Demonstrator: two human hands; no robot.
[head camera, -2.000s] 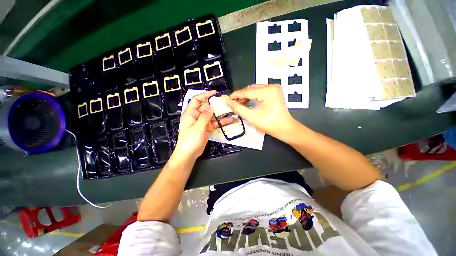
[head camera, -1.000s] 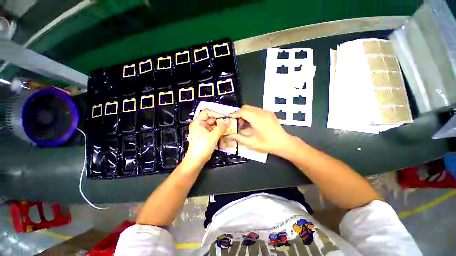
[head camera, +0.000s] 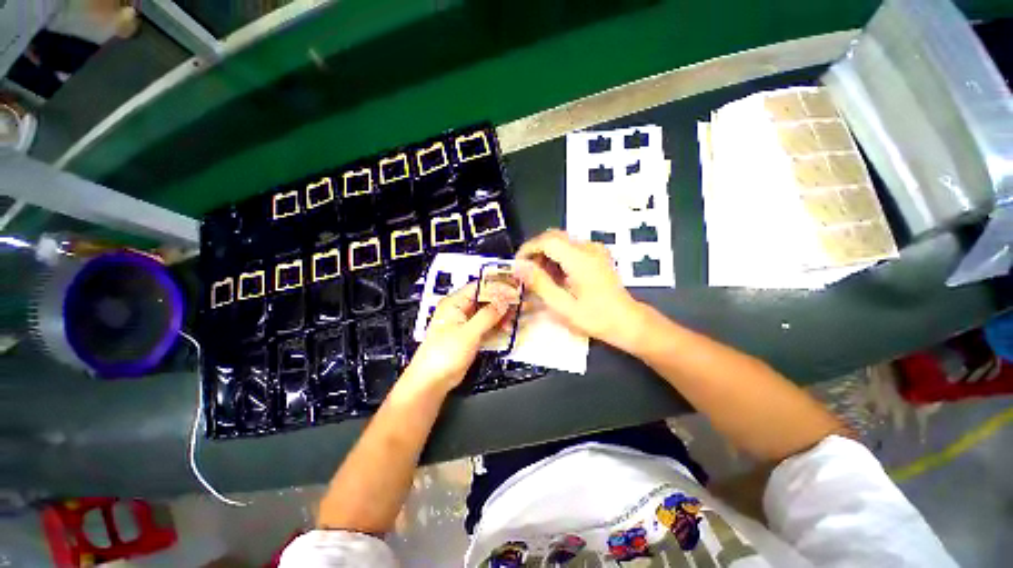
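My left hand holds a thin black plastic frame upright by its left side, over a white adhesive sheet with dark cutouts at its left. My right hand is at the frame's top end, thumb and fingertips close together; whether they pinch a small piece there cannot be told. The sheet lies over the right part of a glossy black blister tray. The tray's two upper rows hold parts with yellow outlines; the pockets below look all black.
A used white sheet with dark cutouts lies right of the tray. Further right are a stack of adhesive sheets and a clear plastic bag. A purple-rimmed fan with a white cord stands left. A person's arm shows at top left.
The view has shifted. My right fingers have moved off the frame's middle to its top end. The frame's top and the sheet's cutouts now show more. The tray looks the same.
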